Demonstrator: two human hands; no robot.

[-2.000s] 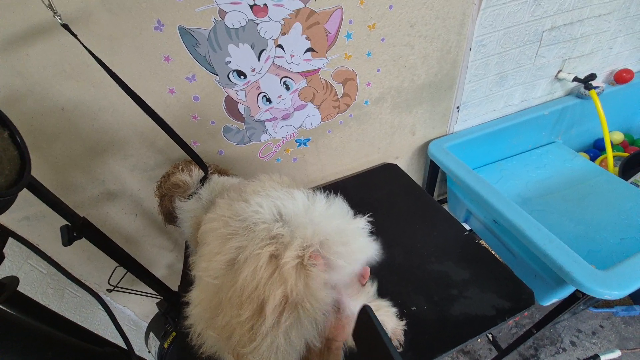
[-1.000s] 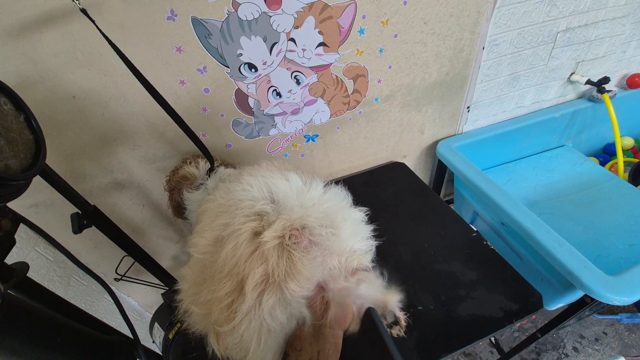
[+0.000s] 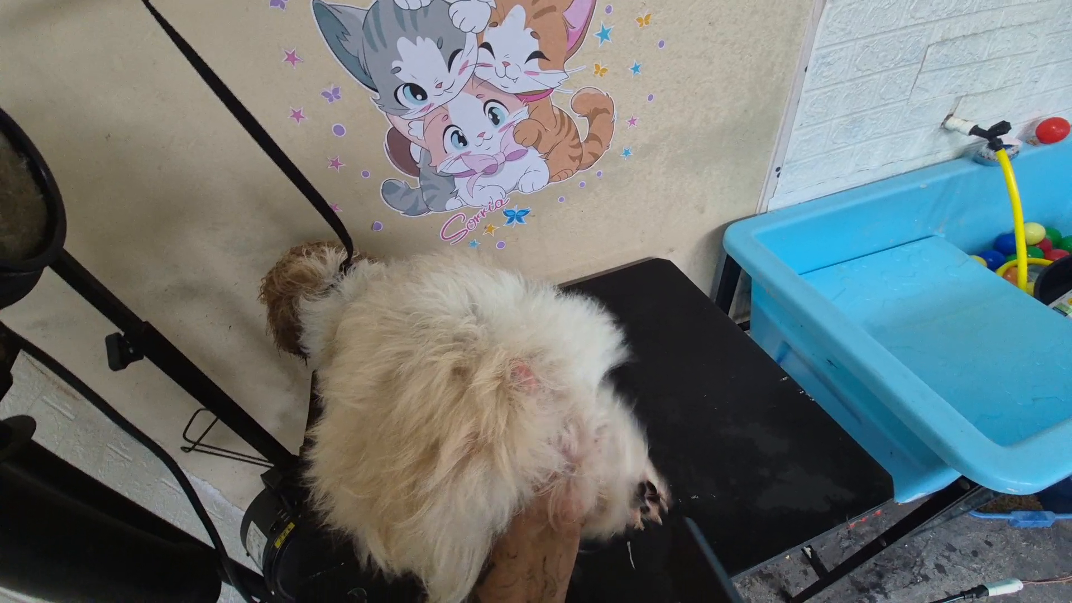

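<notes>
A fluffy cream-coloured dog (image 3: 435,402) stands on a black grooming table (image 3: 737,419), its rump toward me and its brown-furred head end near the wall. A black strap (image 3: 251,117) runs down to its neck. From the bottom edge, what appears to be my left hand (image 3: 536,548) reaches under the rump by a hind leg; fur hides its fingers, so its grip is unclear. The dog's hind paw (image 3: 649,498) shows dark pads. Right of it lies part of a black object (image 3: 703,557), perhaps a dryer nozzle, cut off by the bottom edge. My right hand is out of frame.
At right is a blue tub (image 3: 888,377) with a yellow hose (image 3: 1015,209) and coloured balls (image 3: 1009,247). On the left are a black stand pole (image 3: 167,352), a black cable (image 3: 126,419) and round black equipment (image 3: 272,536). A wall with a kitten decal (image 3: 494,109) rises behind.
The black object has moved from left of the hind paw to its right. The fur on the rump lies differently, with pink skin showing. The view has shifted somewhat.
</notes>
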